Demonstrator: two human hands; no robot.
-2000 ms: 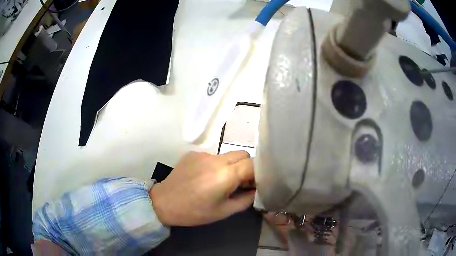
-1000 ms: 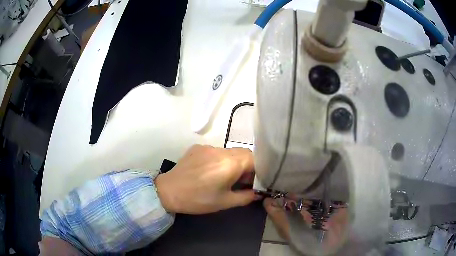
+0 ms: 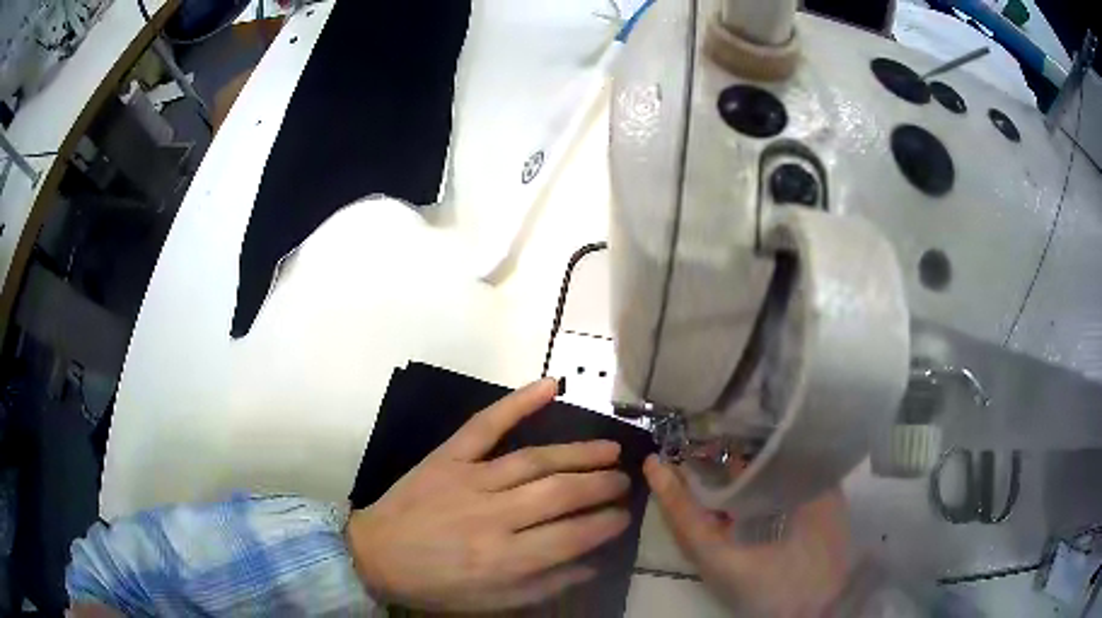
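A black cut panel (image 3: 417,417) lies flat on the machine table, its upper right edge at the presser foot (image 3: 667,435). My left hand (image 3: 496,519) lies spread on the panel, fingers apart, left of the needle area, pressing it without gripping. My right hand (image 3: 761,543) is right of the panel, partly hidden behind the take-up lever guard (image 3: 852,362). Its fingertip is at the panel's right edge by the foot; whether it pinches the cloth cannot be told. The off-white machine head (image 3: 659,229) covers the upper right of the work area.
Another black cut piece (image 3: 363,145) lies at the upper left of the table. A white paddle (image 3: 544,157) with a blue hose lies beside the head. The slide plate (image 3: 586,296) is left of the head. Looped metal handles (image 3: 976,485) show at the right.
My left hand has opened from a closed, pinching pose at the needle area and now lies spread on the panel. More of the panel's upper edge shows. The camera view has shifted.
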